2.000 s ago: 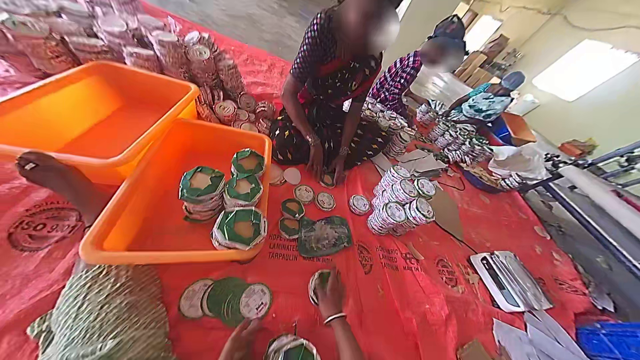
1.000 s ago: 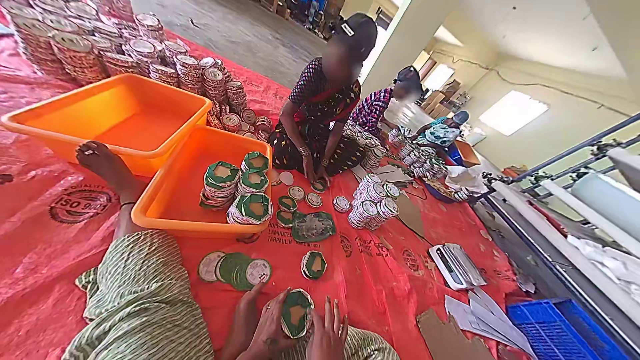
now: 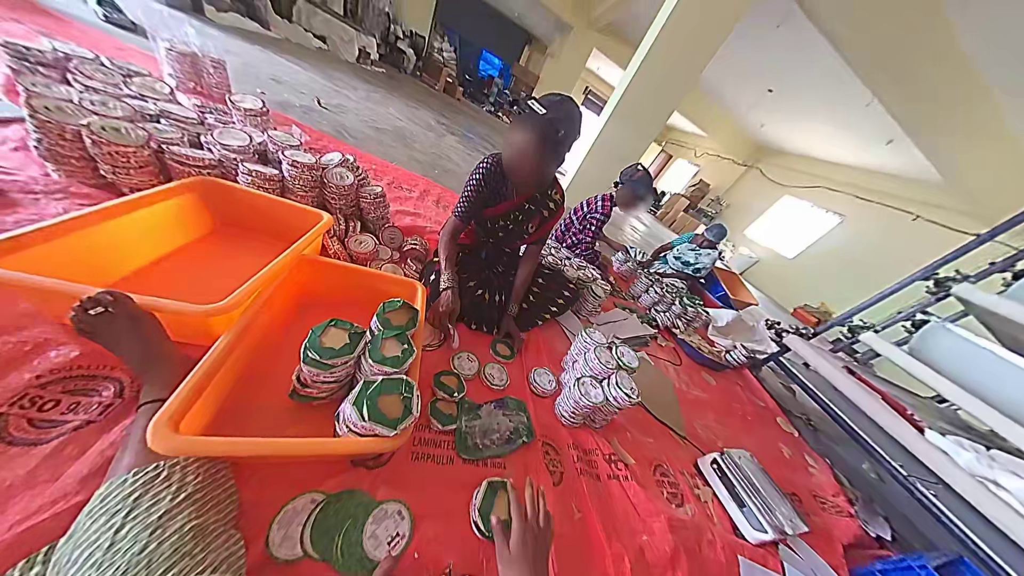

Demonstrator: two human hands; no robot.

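Note:
My right hand is at the bottom centre, fingers apart, against the right side of a short stack of round packs with green and white edges and a brown centre. Only a fingertip of my left hand shows at the bottom edge, by the fanned green and white discs; the rest is out of view. Beyond them lies a clear plastic bag on a green piece, with two green-rimmed packs beside it. Stacks of similar packs stand in the near orange tub.
A second orange tub overlaps the first at left. Many stacked rolls stand behind. A co-worker sits across, handling a green-rimmed disc, near stacked white packs. A scale-like device lies right, on red tarpaulin.
A second ago both my hands were on a green-rimmed pack; now they are apart, the right one beside the short stack on the tarpaulin. The view has tilted upward.

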